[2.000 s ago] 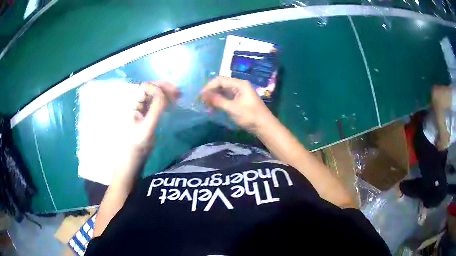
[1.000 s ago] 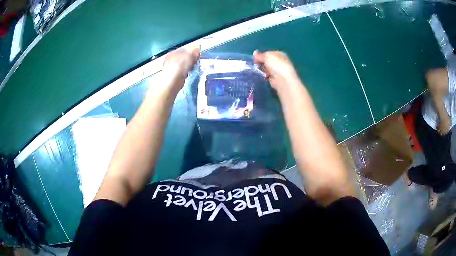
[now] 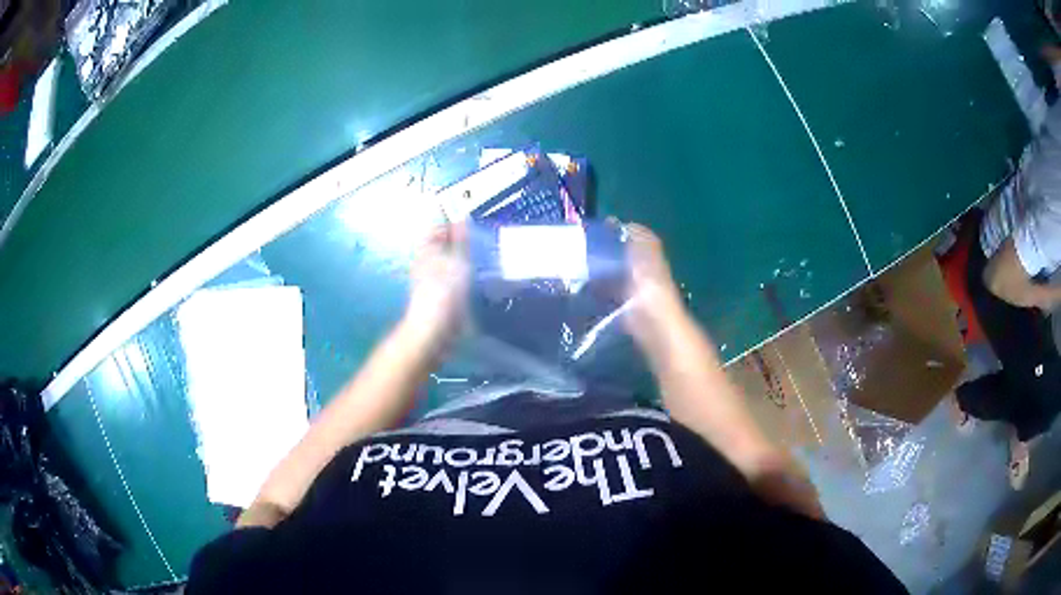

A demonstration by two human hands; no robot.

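Observation:
A retail box [image 3: 543,252] with a blue side and white panel is held upright or tilted between my two hands, inside a clear plastic bag [image 3: 524,337] whose loose film trails towards my shirt. My left hand [image 3: 440,273] is at the box's left end and my right hand [image 3: 638,265] at its right end; both are blurred. Another printed face with a dark device picture [image 3: 529,200] shows just beyond the blue side; I cannot tell if it is a second box. A white sheet or bag stack [image 3: 247,389] lies on the left of the green bench [image 3: 721,163].
A pale rail [image 3: 314,183] curves along the bench's far side. Black plastic [image 3: 47,500] lies at the left end. Crumpled film [image 3: 122,41] is at the far left. A brown carton [image 3: 902,349] stands beside the bench at right, near a seated person [image 3: 1010,337].
My hands have moved back towards my body with the bagged box. It was showing its front face and now shows its blue side with the white panel.

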